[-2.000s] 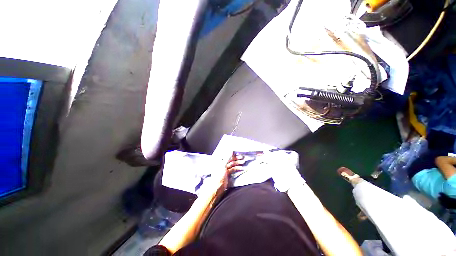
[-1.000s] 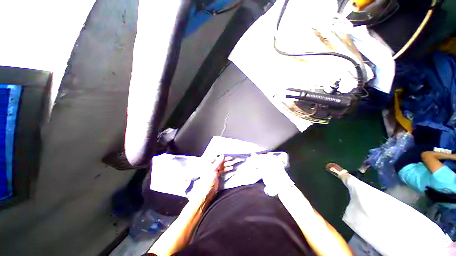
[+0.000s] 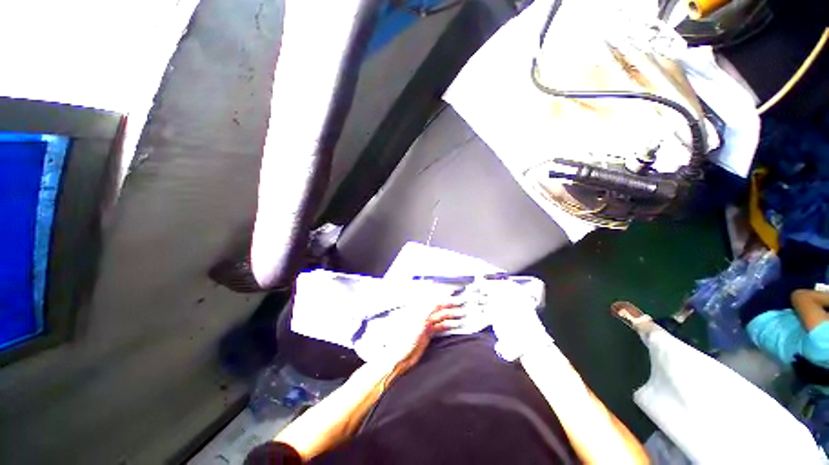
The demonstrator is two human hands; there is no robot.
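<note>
A pale garment (image 3: 336, 304), white in the glare with a dark line across it, lies folded at the near end of the grey ironing board (image 3: 436, 195), against my body. My left hand (image 3: 441, 322), bare, rests on the garment with its fingers apart. My right hand (image 3: 511, 318), in a white glove, lies on the garment's right part; glare blends its fingers with the cloth, so its grip is unclear. The steam iron (image 3: 618, 186) rests on a scorched white cloth (image 3: 591, 73) farther up the board.
A narrow padded arm (image 3: 304, 136) stands left of the board beside the wall. A black cord (image 3: 600, 93) loops from the iron. At right are a person's turquoise sleeve (image 3: 777, 334), a white-clad leg (image 3: 700, 390) with a sandalled foot, shiny plastic (image 3: 736, 295) and blue garments (image 3: 800, 182).
My left hand has moved right across the garment, closer to my right hand. My right hand stays on the garment's right part. The whole view has shifted slightly.
</note>
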